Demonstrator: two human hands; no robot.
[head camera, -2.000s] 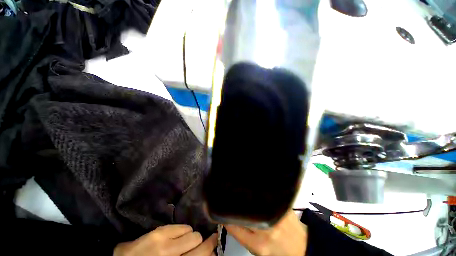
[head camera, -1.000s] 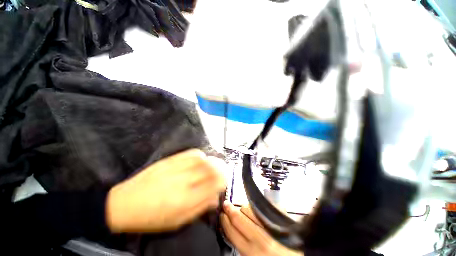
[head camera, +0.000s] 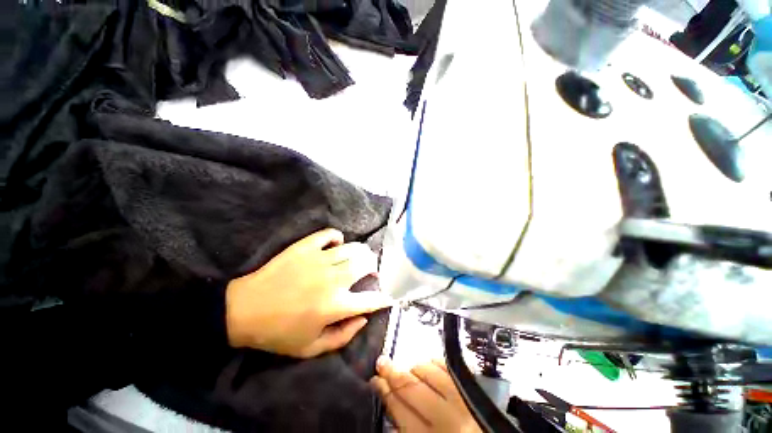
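Observation:
A large charcoal-black garment (head camera: 212, 194) covers the left side and reaches the left end of the white sewing machine head (head camera: 474, 169). My left hand (head camera: 305, 296) lies flat on the garment with its fingertips at the cloth edge beside the machine head. My right hand (head camera: 423, 396) is lower, right of the edge, its fingertips at the garment's edge near a thin pale strip (head camera: 391, 334). Its wrist is cut off by the frame's bottom and partly covered by a dark curved part. The needle point is hidden under the head.
Narrow black cloth strips (head camera: 296, 51) lie at the back of the white table (head camera: 364, 110). Snips with orange-red handles (head camera: 588, 418) and a green item (head camera: 599, 362) lie right of my right hand. A spring-like metal part (head camera: 493, 347) stands under the machine head.
The view has shifted, so the machine head shows more fully and the dark blurred shape in front is gone. My left hand now lies flatter on the cloth; my right hand stays low by the edge.

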